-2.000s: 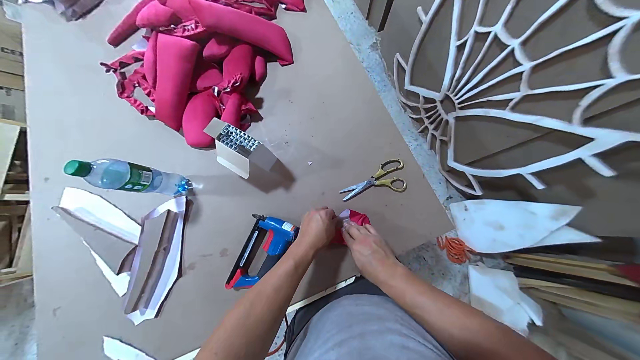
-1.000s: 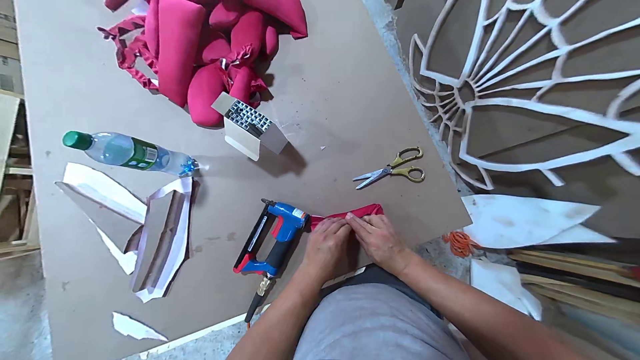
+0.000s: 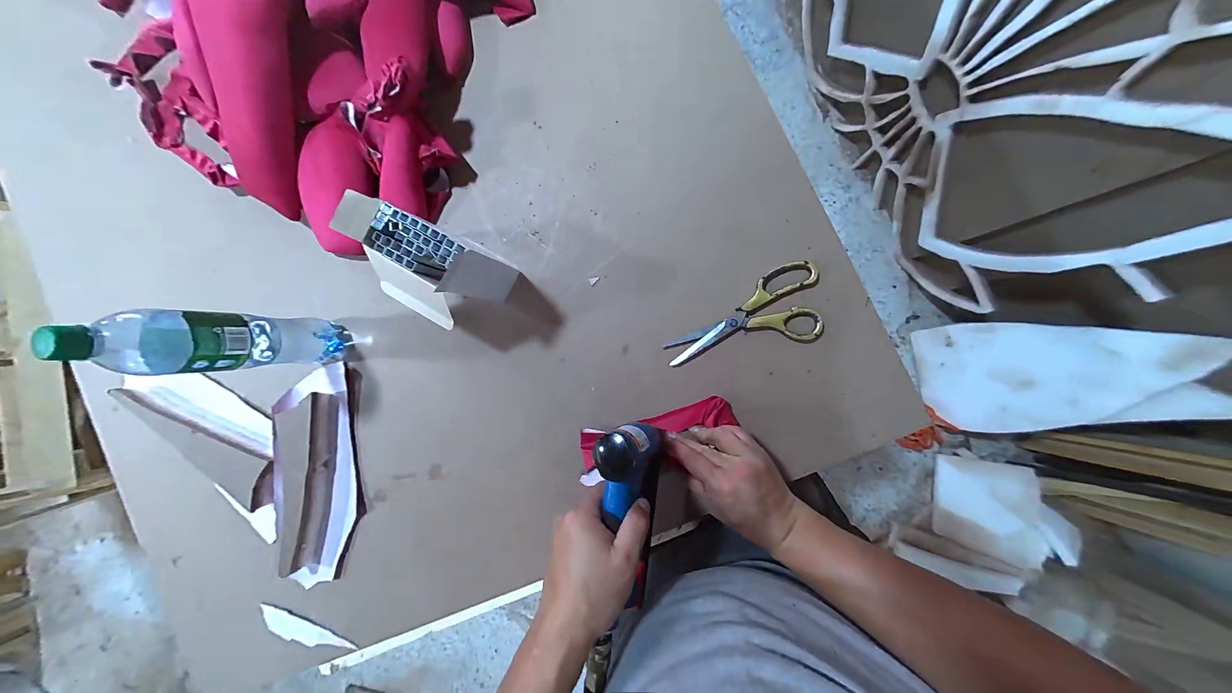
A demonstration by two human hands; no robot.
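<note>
My left hand [image 3: 597,553] grips the handle of a blue pneumatic staple gun [image 3: 624,481], whose nose is over a piece of red fabric [image 3: 707,414] near the table's front edge. The fingers of my right hand [image 3: 736,476] press on that fabric just right of the tool; their tips are partly hidden. Yellow-handled scissors [image 3: 760,313] lie with parted blades beyond my right hand. An open cardboard box of staples [image 3: 414,245] stands farther back at the left.
Stuffed red fabric pieces [image 3: 332,106] are heaped at the back left of the table [image 3: 462,539]. A plastic bottle [image 3: 192,342] lies at the left above cut scraps [image 3: 313,472]. Web-shaped frames [image 3: 1059,106] and white sheets [image 3: 1059,375] are off the right edge.
My left hand has left the red fabric and taken hold of the staple gun, which lay on the table before and is now over the fabric. My right hand stays at the fabric.
</note>
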